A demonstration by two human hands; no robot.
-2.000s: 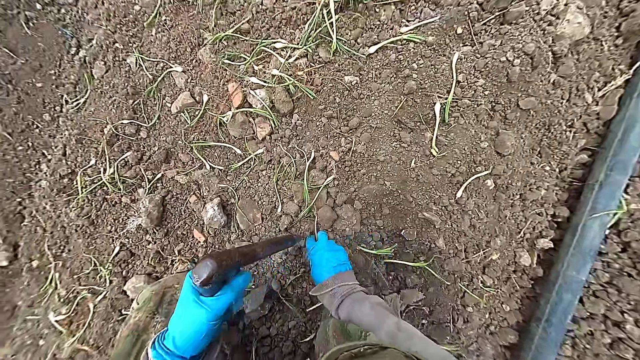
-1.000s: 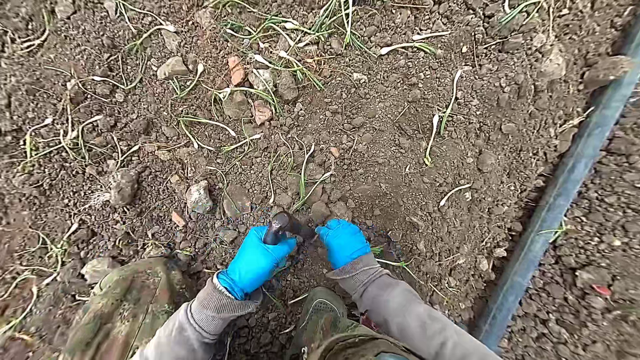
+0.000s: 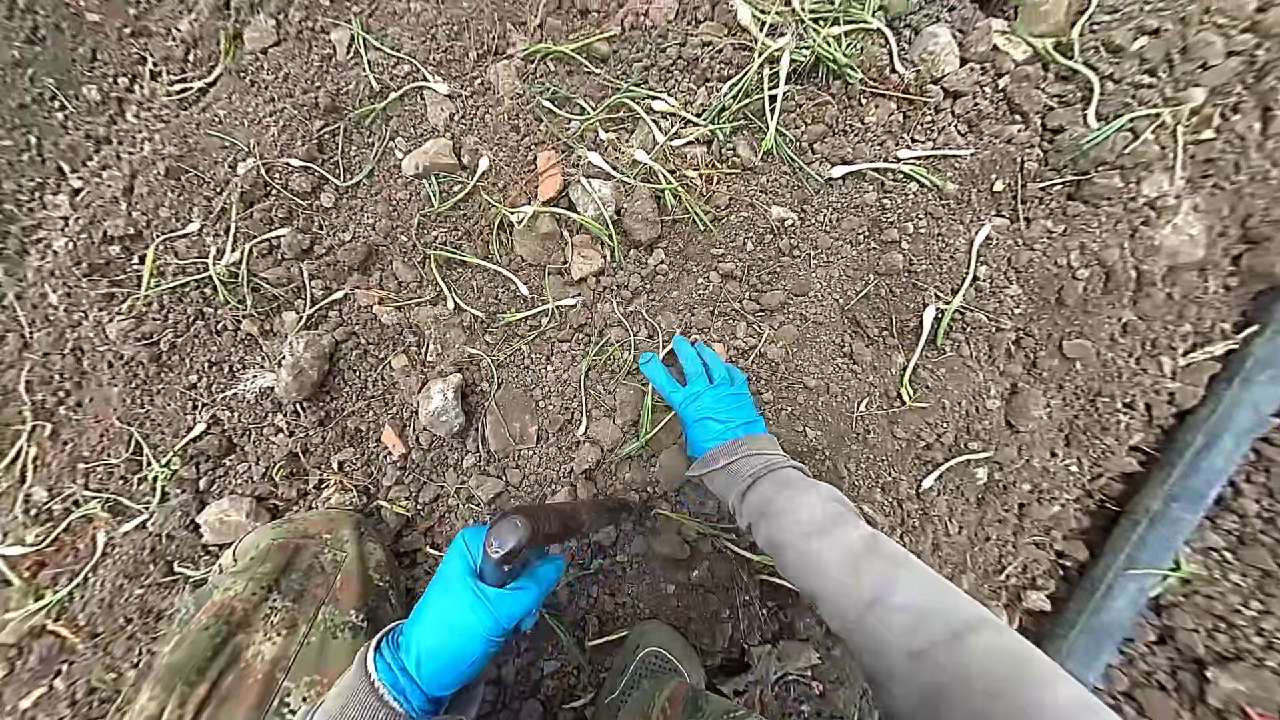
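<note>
My left hand (image 3: 465,610), in a blue glove, is closed around the dark handle of a hand tool (image 3: 570,520), whose other end points right, low over the soil. My right hand (image 3: 708,395), gloved too, reaches out over the ground with its fingers apart, beside thin green seedlings (image 3: 648,415); whether its fingertips touch one is unclear. Seedlings with white bulb ends lie scattered on the brown soil, with a thick bunch (image 3: 780,80) at the top. Two more (image 3: 918,350) lie to the right of my right hand. Some green leaves (image 3: 700,522) show just beyond the tool's tip.
A dark hose or pipe (image 3: 1180,500) runs diagonally along the right side. Stones (image 3: 441,405) and reddish fragments (image 3: 549,176) lie among the clods. My camouflage-clad knee (image 3: 290,610) and a shoe (image 3: 655,660) are at the bottom edge.
My right hand has moved forward from beside the tool and its fingers have spread. The left hand still holds the tool. The view has shifted.
</note>
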